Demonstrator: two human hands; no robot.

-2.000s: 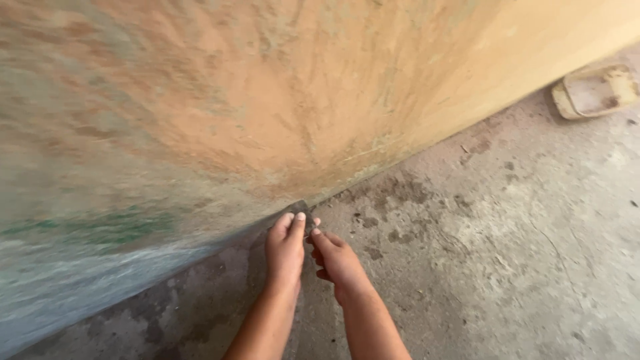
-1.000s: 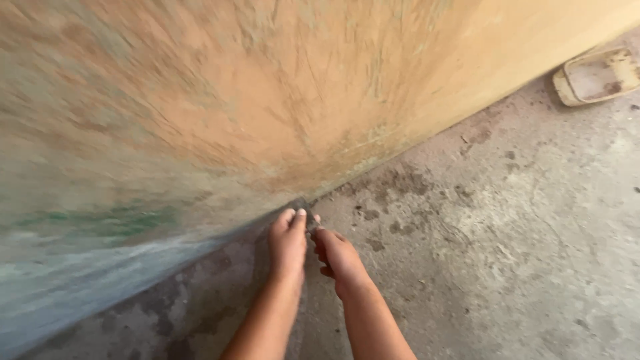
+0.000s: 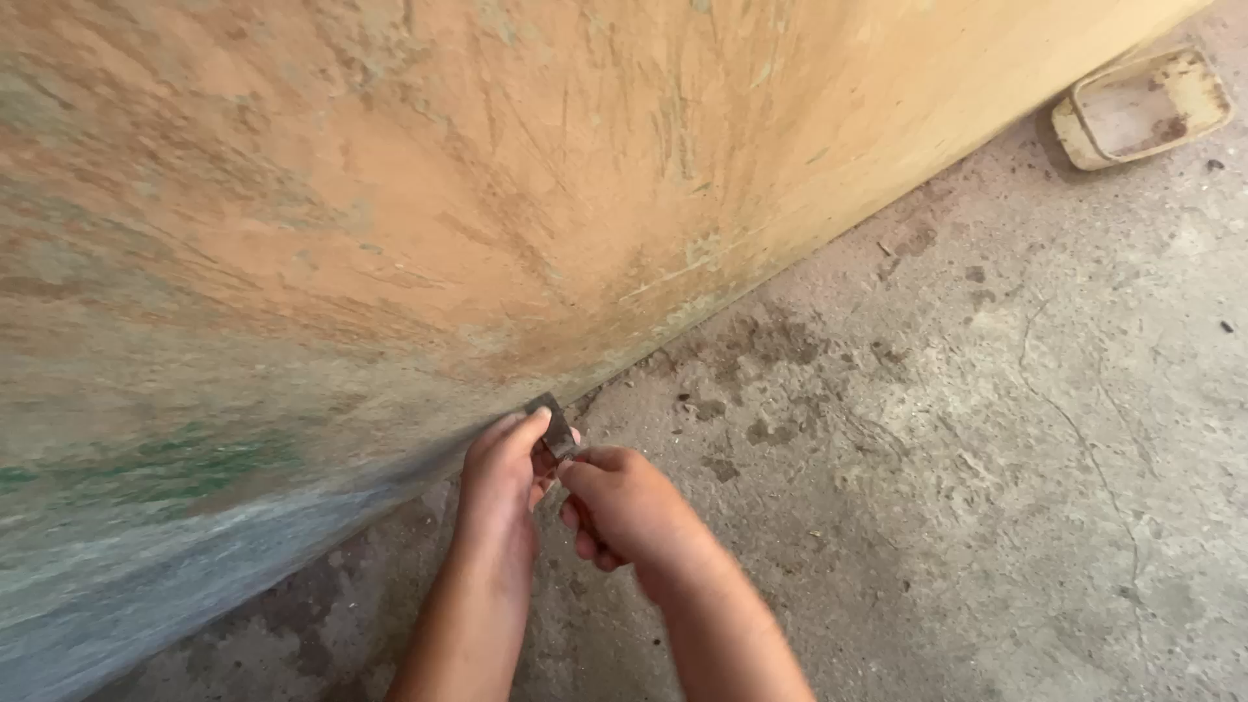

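Note:
A small dark flat metal blade, like that of a scraper (image 3: 554, 421), stands out between my two hands, near the foot of the painted wall (image 3: 507, 244). My left hand (image 3: 502, 463) grips the blade, with its thumb lying on the flat face. My right hand (image 3: 616, 502) is closed just behind it, around what looks like the tool's handle, mostly hidden by the fingers. The wall's paint is scratched and worn, orange above, with green and grey-blue patches at the left.
The rough concrete floor (image 3: 926, 468) has cracks and dark damp-looking stains along the wall's base. A dirty cream plastic container (image 3: 1092, 146) rests on the floor against the wall at the upper right.
More of the blade shows between my hands now than in the earlier frames. Both hands stay near the same place at the wall's foot.

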